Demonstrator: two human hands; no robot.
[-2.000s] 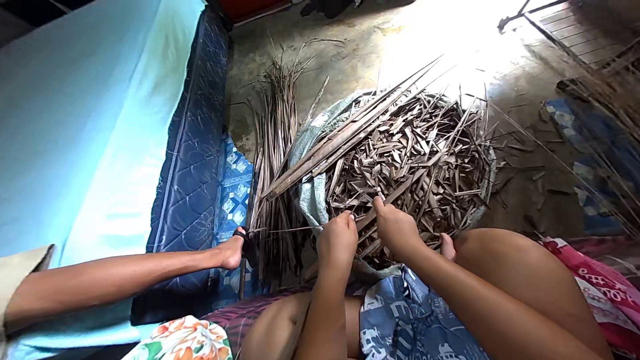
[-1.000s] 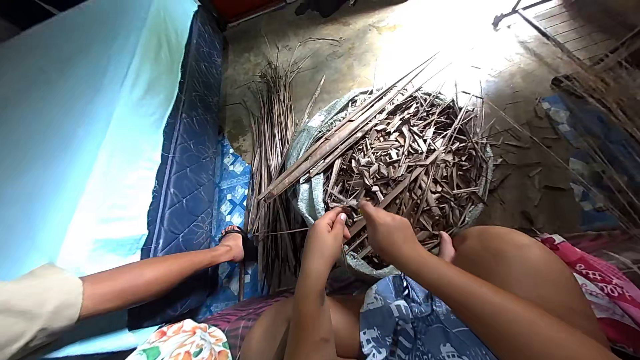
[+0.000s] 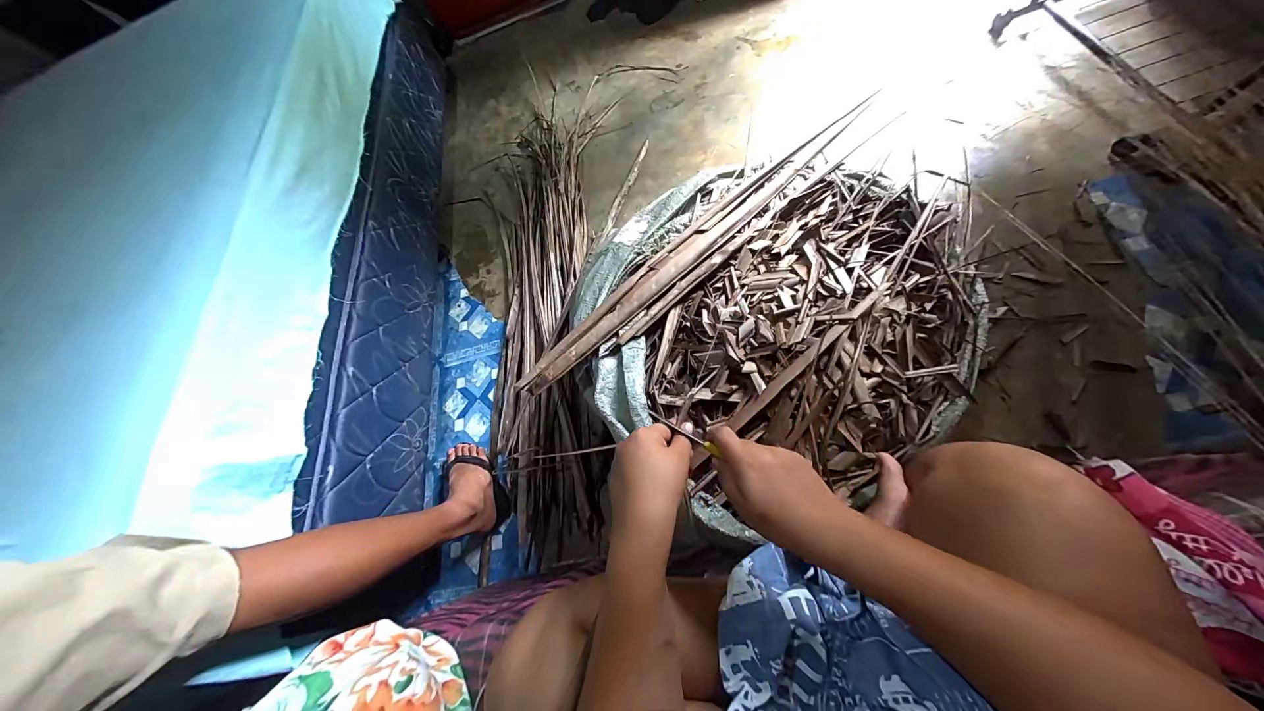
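My left hand (image 3: 649, 472) is closed on a thin dried leaf strip (image 3: 583, 452), which runs out to the left. Close beside it, my right hand (image 3: 775, 484) grips a small knife (image 3: 707, 446) with a yellow part at the handle; its blade points toward my left fingers. Both hands are over the near edge of a round woven sack (image 3: 620, 390), full of short cut pieces of dried palm leaf (image 3: 820, 296). Several long dried leaves (image 3: 691, 257) lie slanting across the sack's left side.
Left of the sack lies a bundle of long dried leaf strips (image 3: 548, 227). A blue mattress (image 3: 380, 267) stands beyond it. Another person's foot (image 3: 472, 489) in a black sandal is at the left. Leaf scraps (image 3: 1047, 286) litter the concrete floor at the right.
My hands have come to the sack's near left edge, and the knife now shows between them. The other person's foot stays beside the bundle.
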